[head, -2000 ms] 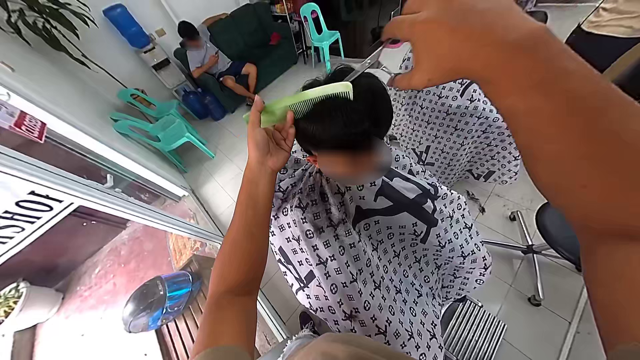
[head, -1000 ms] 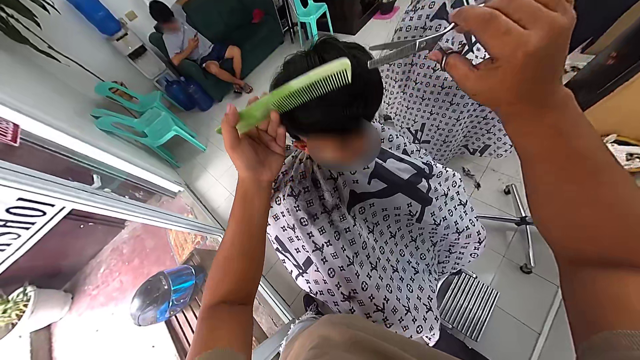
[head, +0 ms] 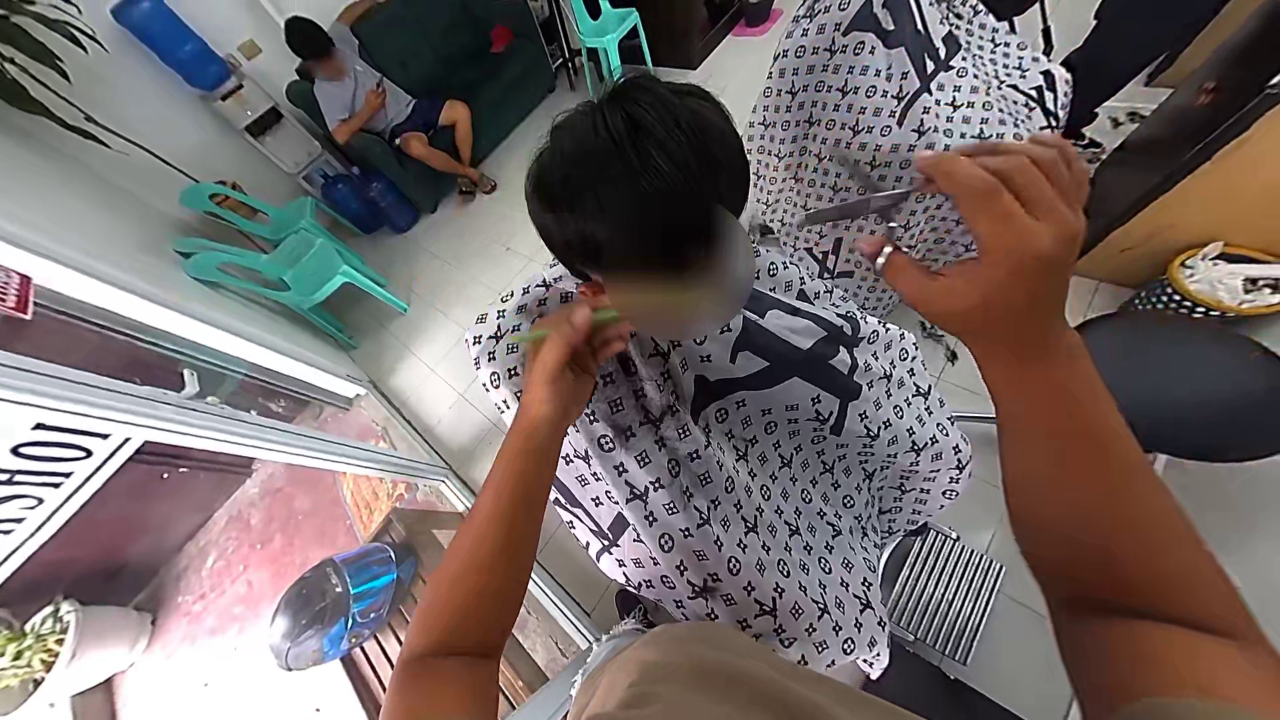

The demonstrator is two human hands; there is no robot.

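Observation:
A seated person's dark hair [head: 640, 170] is at the centre, above a white barber's cape [head: 740, 500] with a black pattern. My left hand [head: 575, 355] holds a green comb [head: 603, 316] low beside the ear, near the blurred face; the comb is seen nearly edge-on and partly hidden by my fingers. To the right of the head, my right hand [head: 1000, 230] is raised with haircutting scissors [head: 865, 207] in its fingers. The blades are apart, point left, and do not touch the hair. Cut hair lies on the cape below the comb.
A second caped person [head: 800, 130] sits behind at the right, near a dark round seat [head: 1190, 385]. A metal footrest [head: 945, 595] stands below the cape. Left are a glass door frame [head: 230, 420] and green plastic chairs [head: 290, 262]. Another person [head: 365, 100] sits on a sofa.
My left hand has brought the comb down from the top of the hair to beside the face. My right hand with the scissors has moved lower, away from the hair.

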